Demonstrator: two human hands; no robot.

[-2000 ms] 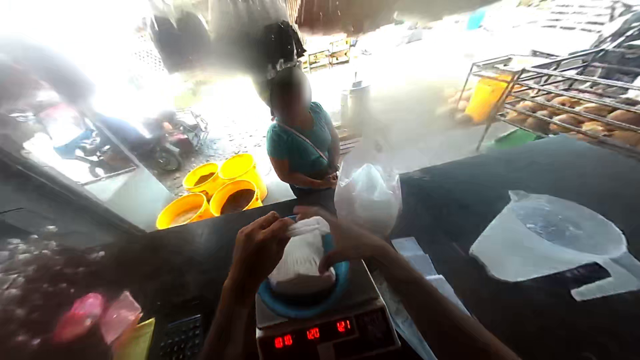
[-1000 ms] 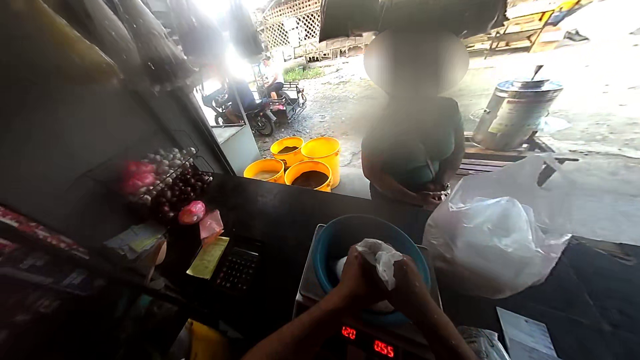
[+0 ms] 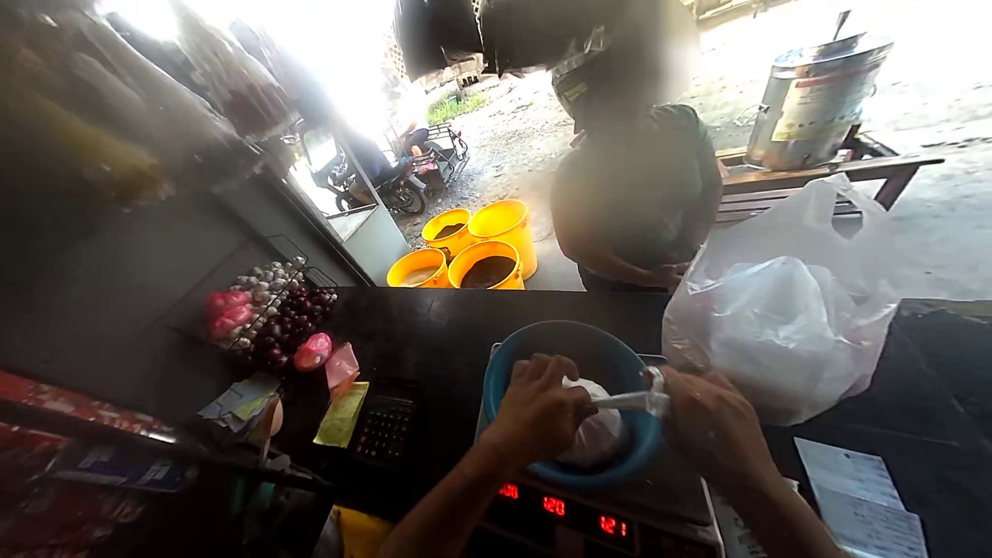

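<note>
A blue plastic basin (image 3: 504,372) rests on a digital scale (image 3: 577,515) with lit red digits. Inside the basin lies a filled clear plastic bag (image 3: 595,438) with white contents. My left hand (image 3: 542,407) closes its fingers around the bag's neck, over the basin. At the basin's right rim, my right hand (image 3: 709,415) grips the twisted upper end of the same bag, stretched between both hands. A large translucent carrier bag (image 3: 775,333) with a white bundle inside stands just beyond my right hand.
A person (image 3: 635,186) stands across the dark counter (image 3: 418,318). At left are a calculator (image 3: 386,426), a yellow pad (image 3: 342,415) and a wire basket of garlic and red onions (image 3: 291,318). Papers (image 3: 860,488) lie right. Beyond are several yellow buckets (image 3: 504,225) and a metal container (image 3: 818,101).
My hands, close together over the basin one second ago, are now apart, with the bag's top drawn out to the right between them. The view has swung left since the oldest frame.
</note>
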